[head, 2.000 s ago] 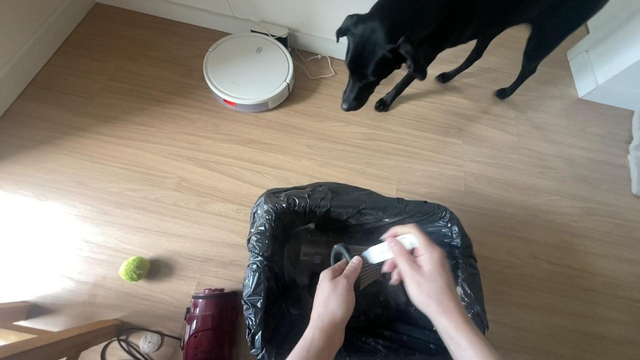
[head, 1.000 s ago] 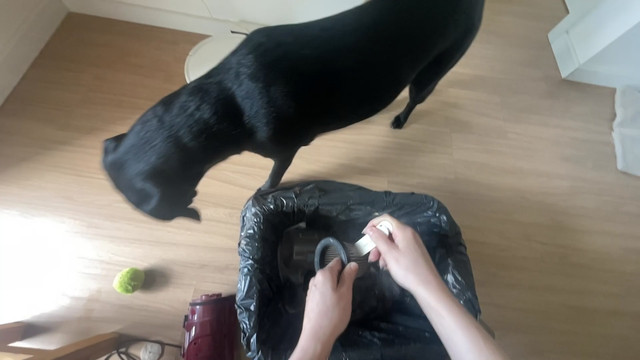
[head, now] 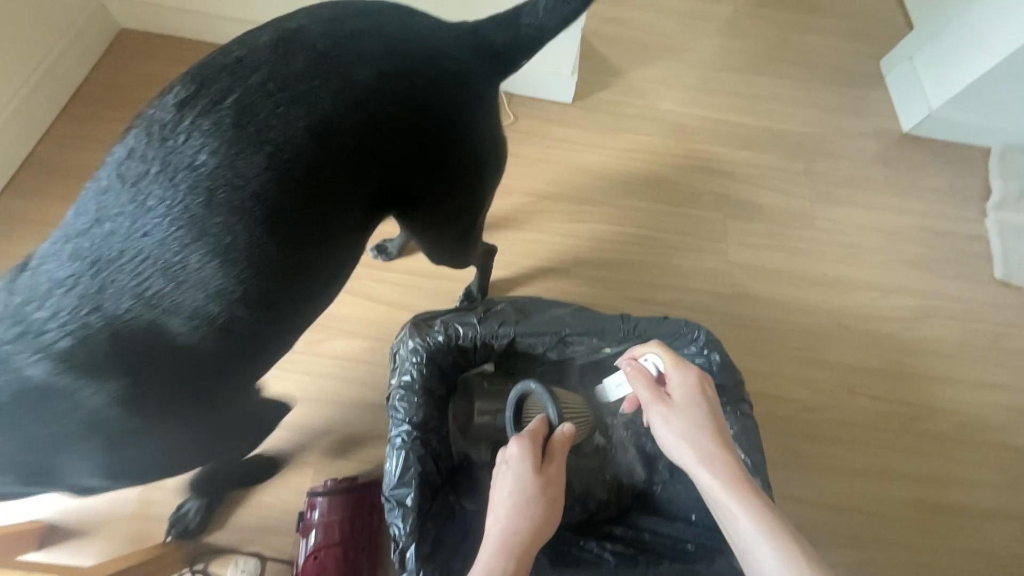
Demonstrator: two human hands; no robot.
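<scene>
My left hand [head: 528,484] grips the dark rubber rim of a pleated vacuum filter [head: 578,414] over a bin lined with a black plastic bag [head: 408,448]. In my right hand [head: 676,400] is a small white brush [head: 620,386], its bristle end pointing left at the filter with a small gap between them. Grey dust lies on the bag below and right of the filter. Inside the bin, behind and left of the filter, a translucent dark container [head: 476,408] is partly hidden.
A black dog [head: 304,160] stands close to the bin's left and far side, one hind paw by the rim. A dark red vacuum part [head: 336,528] lies left of the bin. White furniture [head: 960,88] stands at the upper right, above the wooden floor [head: 872,360].
The dog has walked left and nearer, across the floor beside the bin, and now hides the robot vacuum and the green ball. The brush, against the filter before, is now apart from it.
</scene>
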